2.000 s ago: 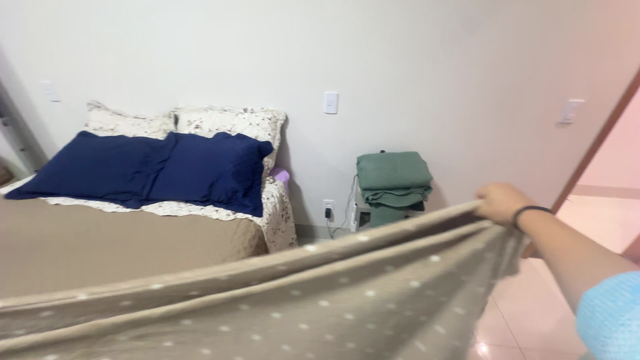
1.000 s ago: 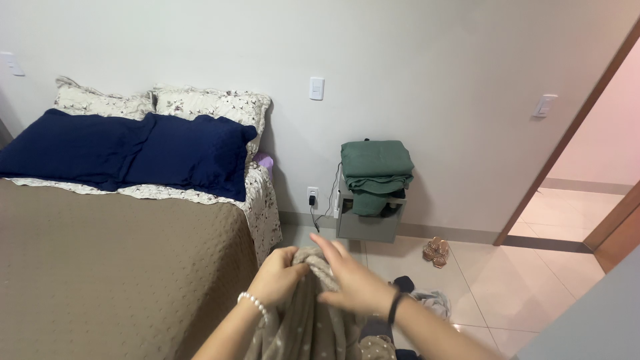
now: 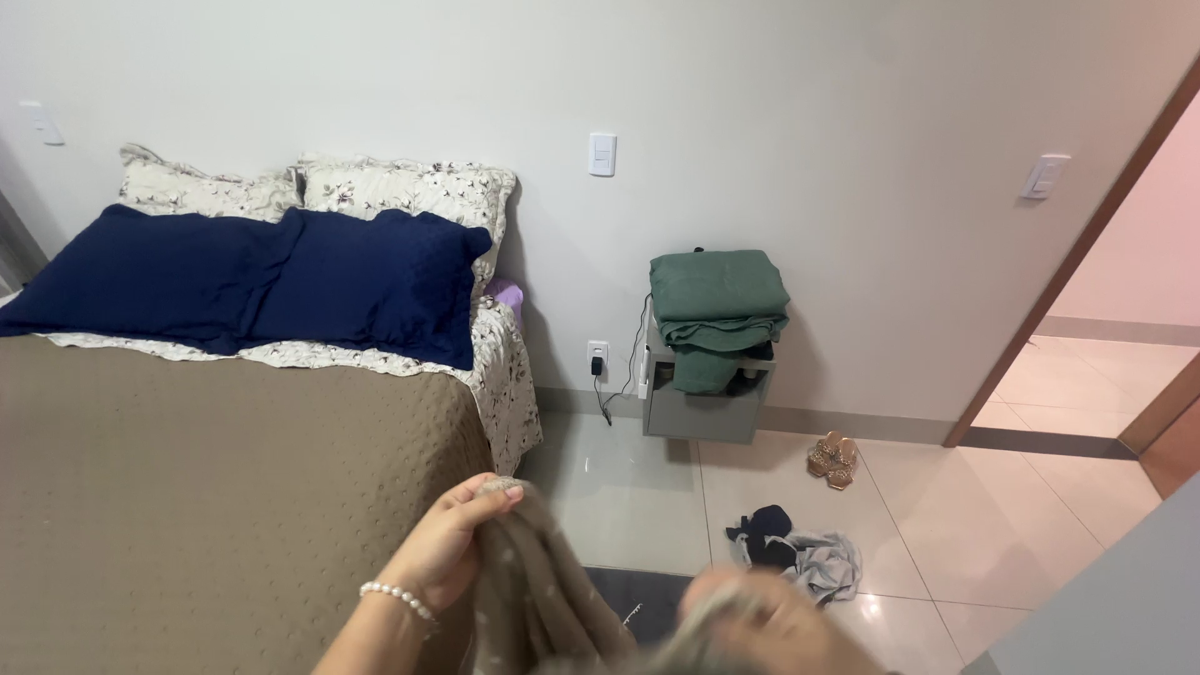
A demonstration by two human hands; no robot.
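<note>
My left hand [image 3: 450, 539], with a white bead bracelet at the wrist, pinches the upper edge of a beige-brown cloth with pale dots [image 3: 530, 586], beside the bed's corner. The cloth hangs in folds below it. My right hand [image 3: 759, 614], blurred at the bottom of the view, is closed on another part of the cloth. To the left is a bed with a brown quilted bedspread [image 3: 234, 487], dark blue pillows [image 3: 375, 281] and floral pillows [image 3: 403, 187] behind them.
Folded green cloth [image 3: 722, 291] lies on a grey wall-mounted nightstand [image 3: 703, 417]. A charger [image 3: 597, 366] is in the wall outlet. Sandals [image 3: 832, 459], crumpled clothes [image 3: 825, 562] and a dark mat [image 3: 637, 595] are on the tiled floor. A doorway stands at the right.
The cloth was stretched wide, then gathered between both hands. Now my hands are farther apart than a second ago, my right hand lower and to the right, each with some cloth.
</note>
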